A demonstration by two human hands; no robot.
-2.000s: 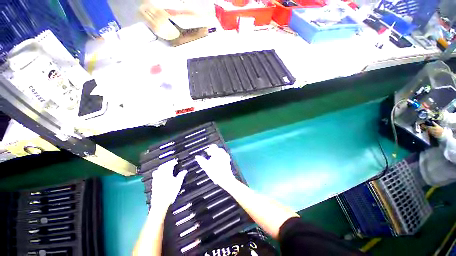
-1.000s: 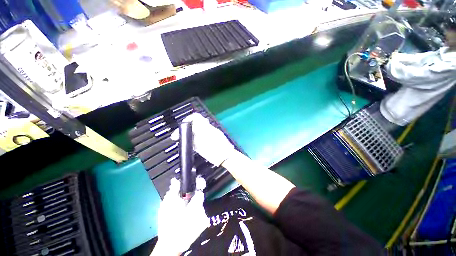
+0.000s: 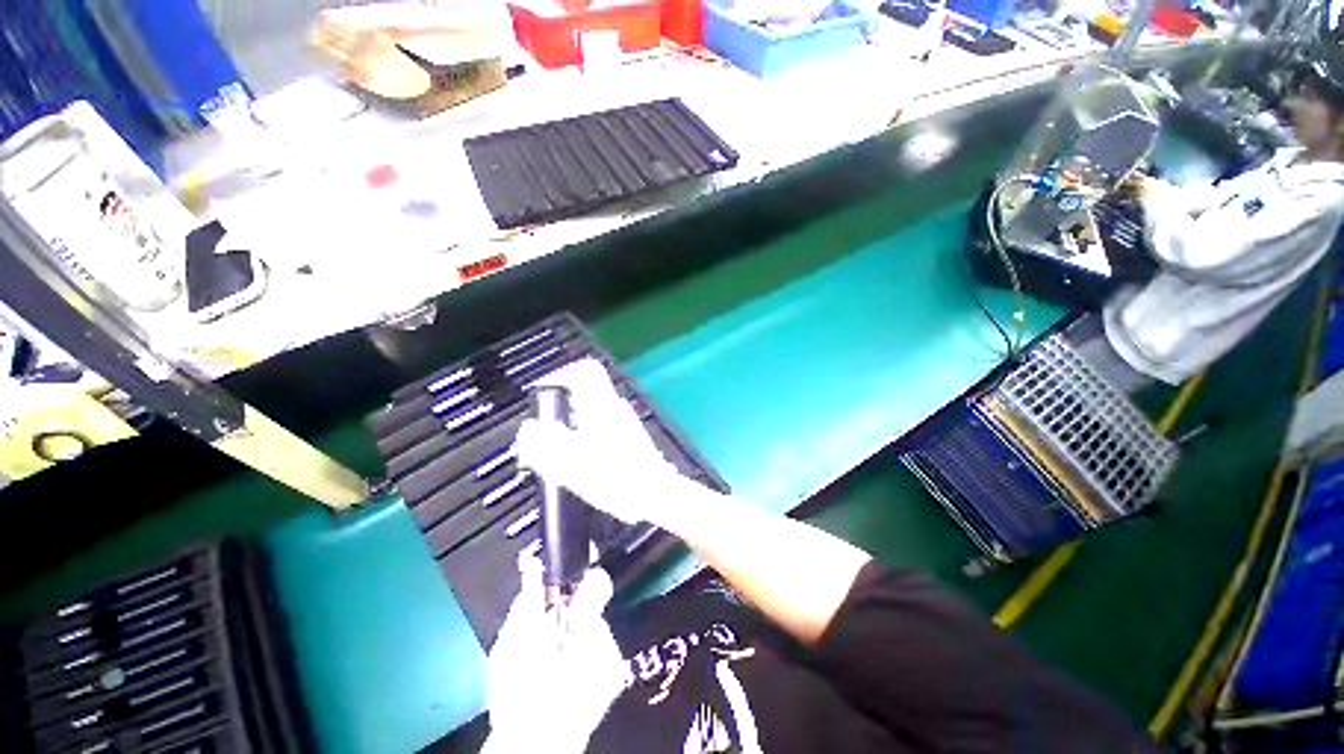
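Observation:
A folded black tripod is held upright in front of my body, above the slotted tray. My left hand, in a white glove, grips its lower end. My right hand, also gloved in white, is wrapped around its upper part from the right. The black ribbed tray lies on the green belt beneath, with silvery-striped bars in some slots. My hands and the tripod hide part of the tray.
Stacked trays stand at lower left. A slanted post stands left of the tray. The white bench beyond holds an empty tray, red and blue bins and a box. Crates and a person in pale clothing are at right.
Two seconds ago both hands were at the tray; the tripod is now lifted in both hands. Over the last second my right hand has moved slightly down along it, and the view has shifted slightly.

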